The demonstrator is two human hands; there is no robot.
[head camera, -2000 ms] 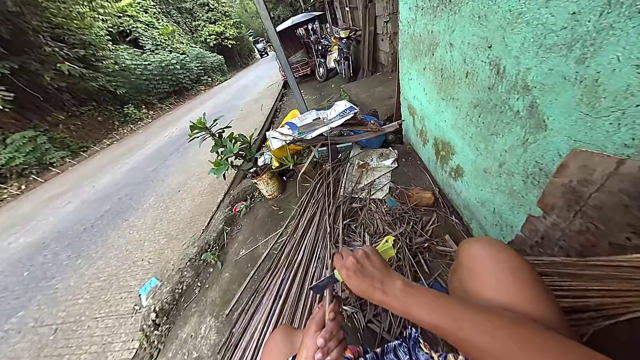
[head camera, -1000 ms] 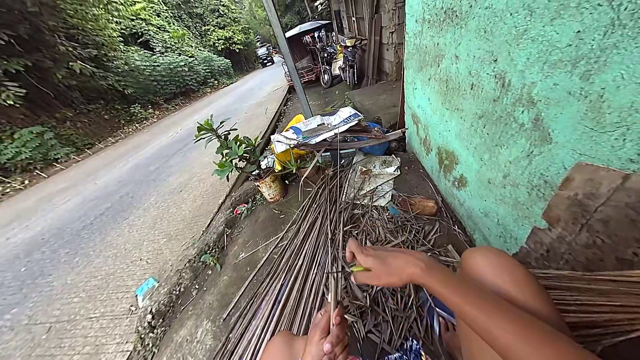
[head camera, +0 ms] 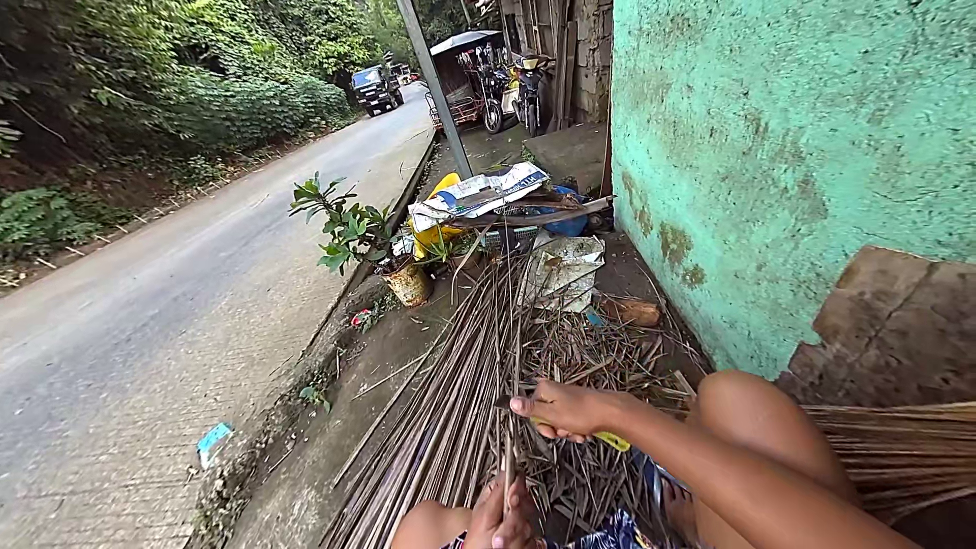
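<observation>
My right hand (head camera: pixel 568 410) is closed around a knife with a yellow handle (head camera: pixel 612 441); its short dark blade (head camera: pixel 503 402) shows past the thumb, against a thin strip. Below it, at the bottom edge, my left hand (head camera: pixel 502 512) pinches the lower end of a dried leaf strip or stick (head camera: pixel 509 457) that stands up from the fingers. A long fanned bundle of dried sticks (head camera: pixel 435 412) lies on the ground beside my left hand. Short leaf scraps (head camera: pixel 595 351) are heaped under and beyond my right hand.
A turquoise wall (head camera: pixel 785 152) rises on the right, with a tan bundle (head camera: pixel 900 450) near its foot. Ahead are a sack (head camera: pixel 563 274), a wood piece (head camera: pixel 631 311) and a potted plant (head camera: pixel 409 282). A road (head camera: pixel 191 267) runs along the left, with a dark vehicle (head camera: pixel 376 89) on it.
The dark vehicle on the road has come nearer. My right hand, low by the strip a second ago, is now farther from my left hand, and more of the knife shows.
</observation>
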